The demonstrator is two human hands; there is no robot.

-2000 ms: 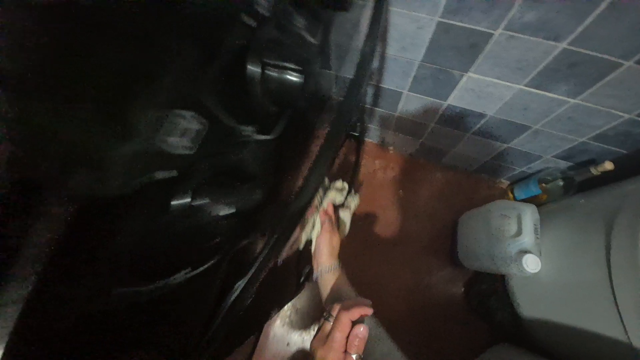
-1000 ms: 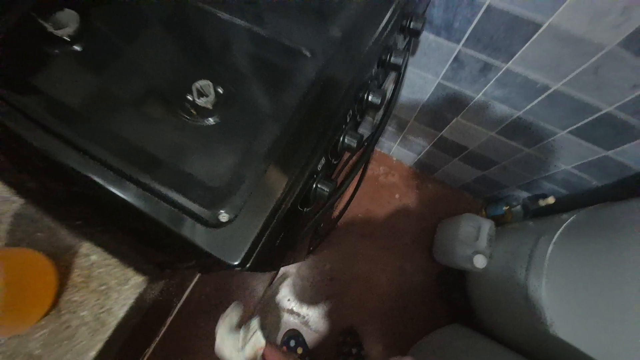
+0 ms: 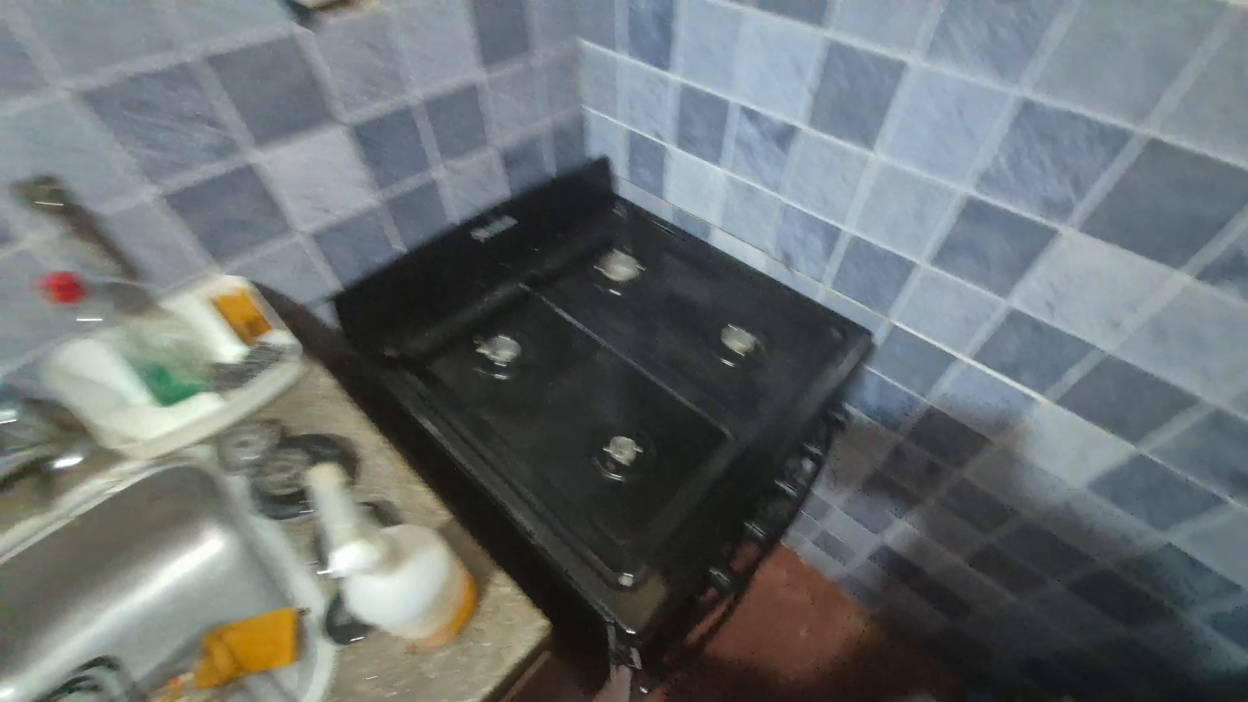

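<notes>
Neither my left hand nor my right hand can be made out. A black gas stove (image 3: 585, 390) fills the middle of the view, its four burners bare of grates. Its control knobs (image 3: 756, 531) line the front edge at the lower right. On the stone counter (image 3: 390, 409) to the left stands a translucent spray bottle (image 3: 405, 585) with orange liquid in its base. Black burner parts (image 3: 292, 473) lie beside it. Something small and pale below the stove's near corner is too blurred to name.
A steel sink (image 3: 146, 546) with an orange cloth or sponge (image 3: 249, 645) is at the lower left. Behind it sits a white caddy (image 3: 195, 414) holding a red-capped bottle (image 3: 66, 288). Blue-grey tiled walls (image 3: 926, 224) meet behind the stove. Reddish floor (image 3: 780, 624) shows at the lower right.
The view has swung up and left, from the floor to the whole stovetop and sink. The hand with the pale cloth, seen low in the earlier frames, is out of sight.
</notes>
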